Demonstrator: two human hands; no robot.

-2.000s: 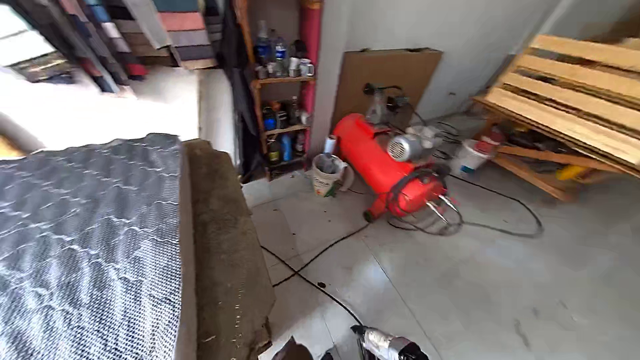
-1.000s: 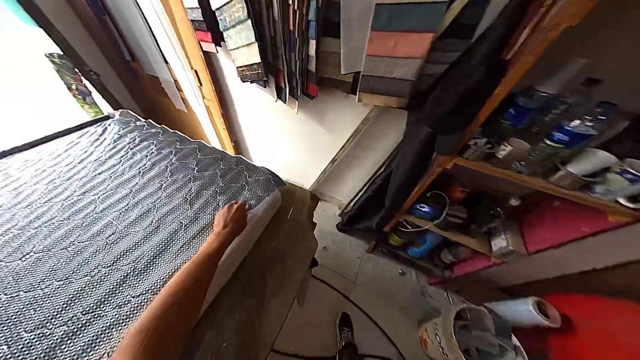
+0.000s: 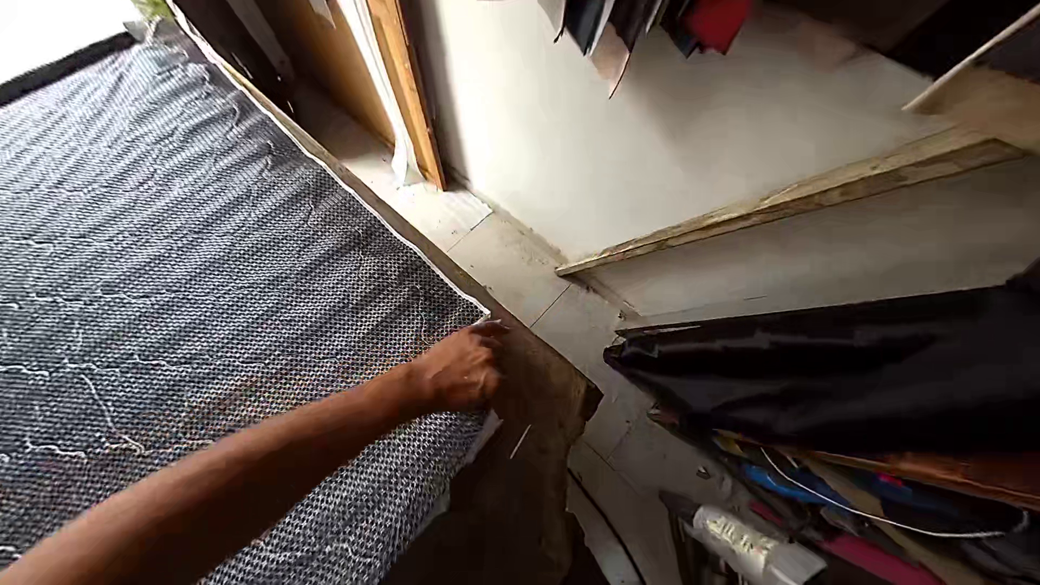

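A quilted black-and-white patterned fabric [image 3: 268,268] lies over the worktable, its white-edged border running diagonally to a corner near the middle of the view. My left hand [image 3: 459,370] reaches in from the lower left, closed on that corner of the fabric. Beneath and beyond the fabric corner, a strip of the worn brown tabletop [image 3: 540,398] shows. My right hand is out of view.
A black plastic sheet [image 3: 812,374] hangs at the right, above a cluttered shelf [image 3: 934,479]. Fabric samples [image 3: 634,32] hang at the top. A wooden strip [image 3: 780,199] runs along the wall, and a dark cable [image 3: 605,520] lies on the tiled floor [image 3: 520,268].
One second ago my left hand lay at the fabric's edge; now it grips the corner. Two seconds ago no hand showed. The view has swung strongly left, away from the red compressor.
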